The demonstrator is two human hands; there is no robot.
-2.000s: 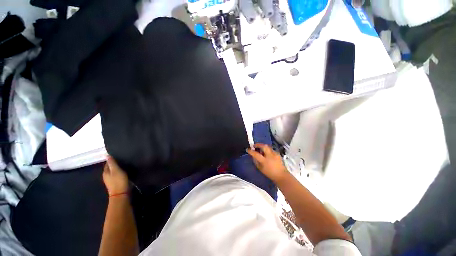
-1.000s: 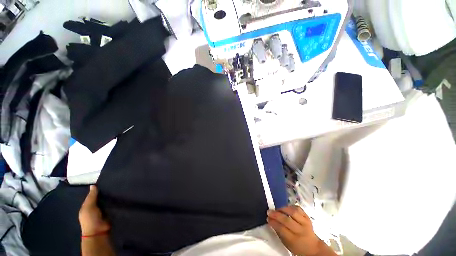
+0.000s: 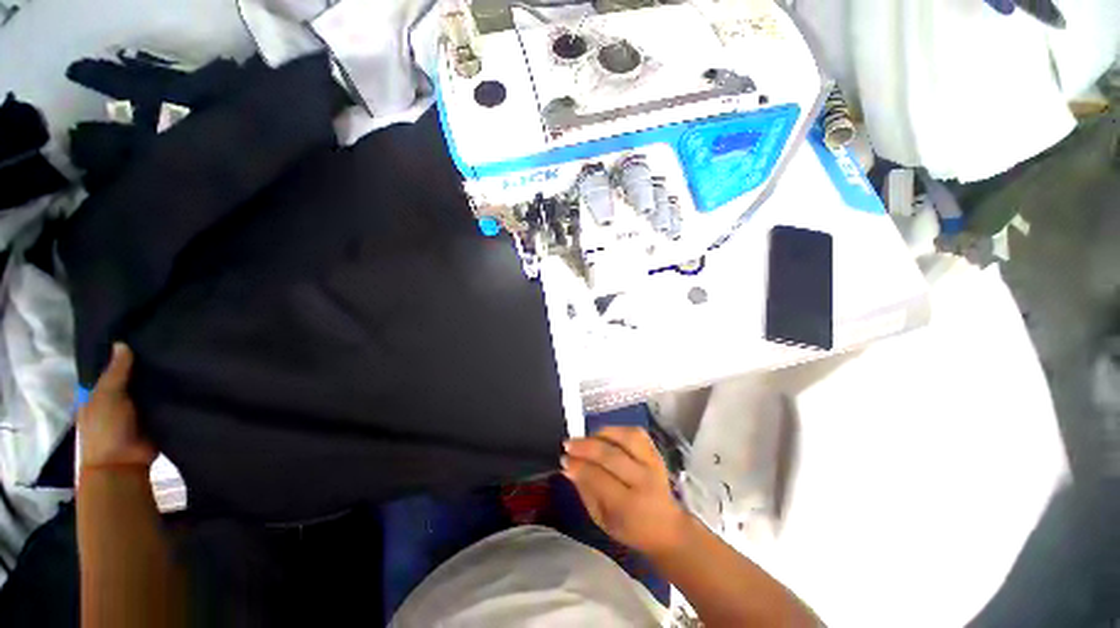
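Observation:
A black panel (image 3: 356, 356) lies spread across the table's left part, its right edge at the needle area (image 3: 540, 239) of the overlock machine (image 3: 626, 123). A narrow white strip of the white panel (image 3: 563, 356) shows along that right edge. My right hand (image 3: 620, 481) pinches the lower end of this edge between thumb and fingers. My left hand (image 3: 113, 420) holds the black panel's left edge, thumb on top, the other fingers partly hidden. The panel hangs past the table's front edge between my hands.
A smartphone (image 3: 800, 287) lies right of the machine. A large white panel pile (image 3: 909, 442) stands right of the table. Folded black panels (image 3: 184, 184) lie behind left. Grey-white bundles (image 3: 375, 55) are behind the machine's left side. More black fabric hangs at lower left.
The black panel has moved up toward the machine and its lower part spread left. My left hand moved left and up; my right hand moved up with the edge. The camera view also shifted.

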